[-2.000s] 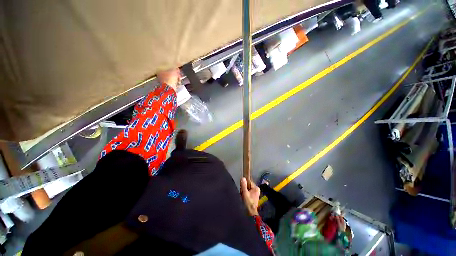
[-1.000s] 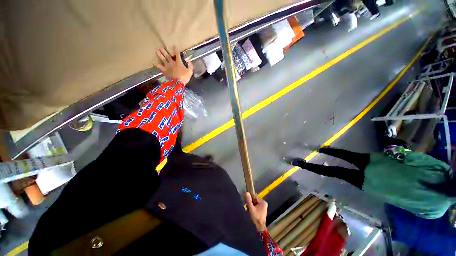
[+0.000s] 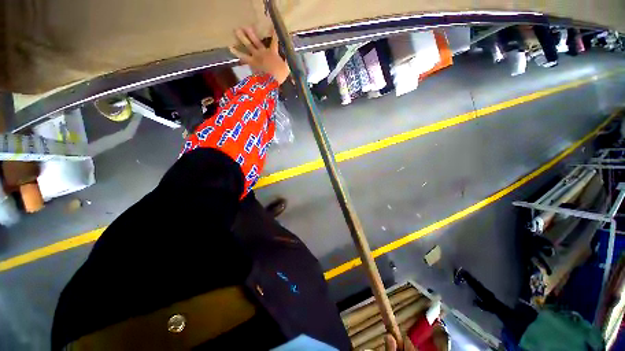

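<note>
Tan fabric [image 3: 137,34] covers the table along the top of the view, its edge running along the near rim. My left hand [image 3: 262,56] lies on the fabric at this edge, fingers spread and holding nothing. A long straight greenish-brown stick [image 3: 336,175] runs from over the fabric down to the lower right. My right hand [image 3: 397,343] is shut on its lower end and is mostly cut off by the bottom edge of the picture.
The table edge rail [image 3: 164,72] borders the fabric. Rolls and boxes [image 3: 418,58] sit under the table. Beyond the aisle's yellow lines [image 3: 438,128] stand trolleys with rolls [image 3: 569,206]. A person in green [image 3: 562,330] is at the lower right.
My left hand has gone from the table edge to lying spread on the fabric. The stick has tilted, its top shifting left and my right hand lower. The person in green has moved within the view.
</note>
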